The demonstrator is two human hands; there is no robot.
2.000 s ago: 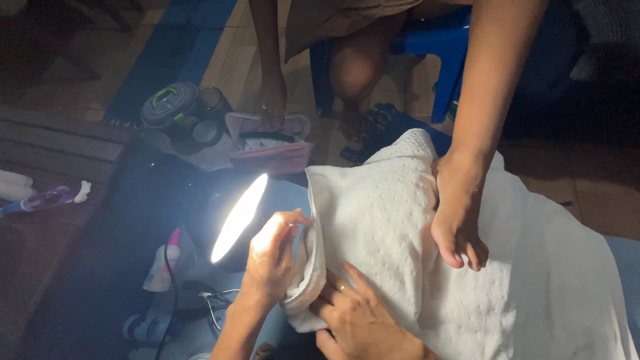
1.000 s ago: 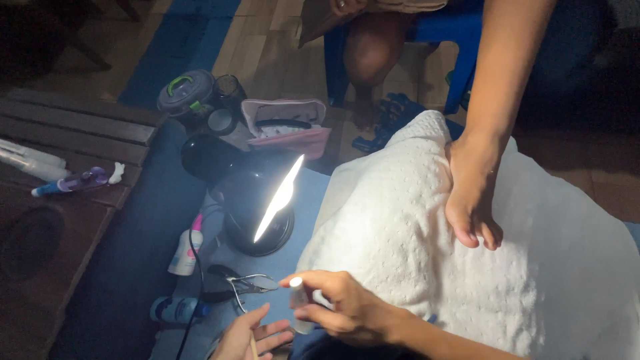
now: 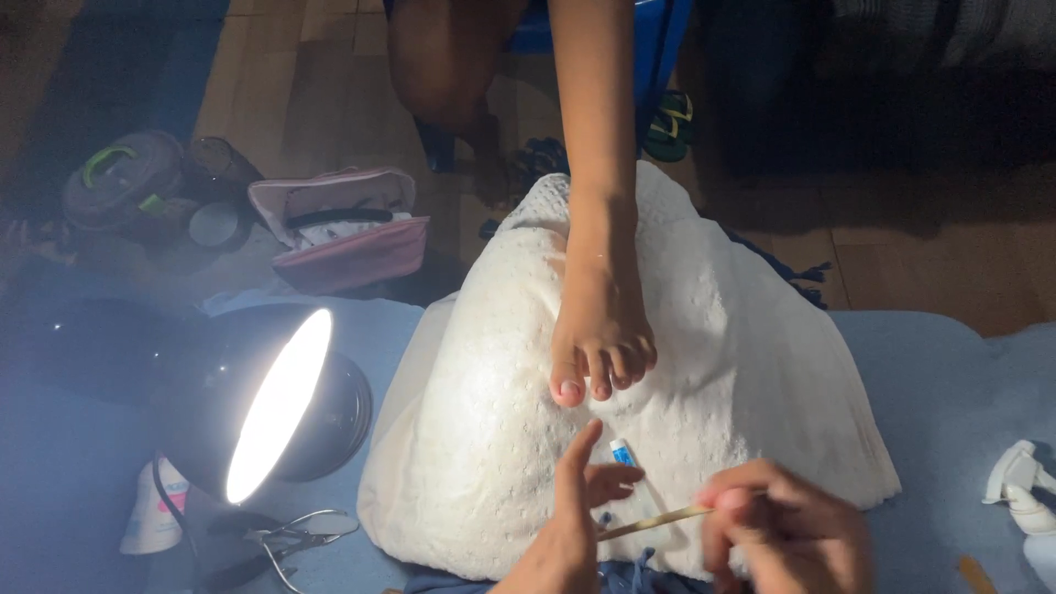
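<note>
Between my two hands is a thin wooden stick (image 3: 656, 523). My right hand (image 3: 775, 524) pinches its far end between thumb and fingers. My left hand (image 3: 577, 503) has its fingers apart; the stick's other end meets it near the palm, and whether it grips is unclear. Under the stick, a clear tube with a blue and white end (image 3: 623, 452) lies on a white towel (image 3: 495, 396) over my lap. Just beyond my left fingertips, another person's bare foot (image 3: 606, 330) rests on the towel.
At left stand a lit black lamp (image 3: 280, 404), a white bottle (image 3: 157, 507) and metal nippers (image 3: 297, 540). Farther off are an open pink case (image 3: 355, 252) and a lidded container (image 3: 124, 181). A white spray nozzle (image 3: 1019, 478) is at right.
My hands held the towel's edge two seconds ago; one second ago my right hand held a small white-capped bottle. Now it holds the stick. The view has shifted right.
</note>
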